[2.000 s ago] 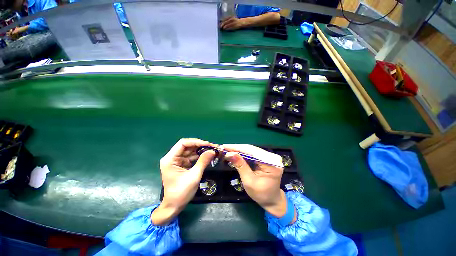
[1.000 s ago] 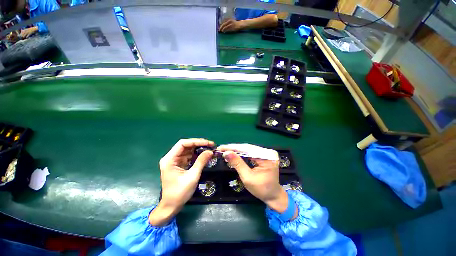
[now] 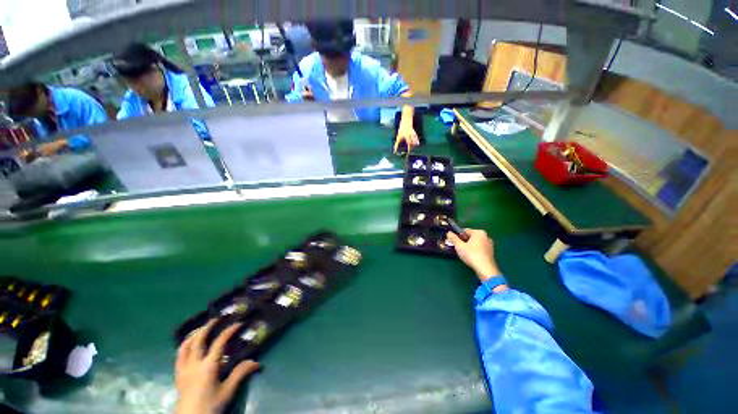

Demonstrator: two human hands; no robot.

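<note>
The near black compartment tray lies slanted on the green bench, blurred, with round modules in its pockets. My left hand is on its lower left end, fingers over the top and thumb at the near side. A second black tray stands upright in view further back, also with round modules. My right hand is at that tray's lower right corner, with a thin dark tool, likely tweezers, between its fingertips. The tool's tip lies over the tray's right column; contact is unclear.
A black parts box and a white scrap are at left. A red basket sits on the right shelf, with a blue cloth below it. Pale panels stand beyond the bench. Several blue-clad people sit opposite; one hand reaches near the far tray.
My hands have parted: left to the near tray's end, right forward to the far tray. The near tray has turned slanted and shifted left. The view has tilted up, showing people opposite.
</note>
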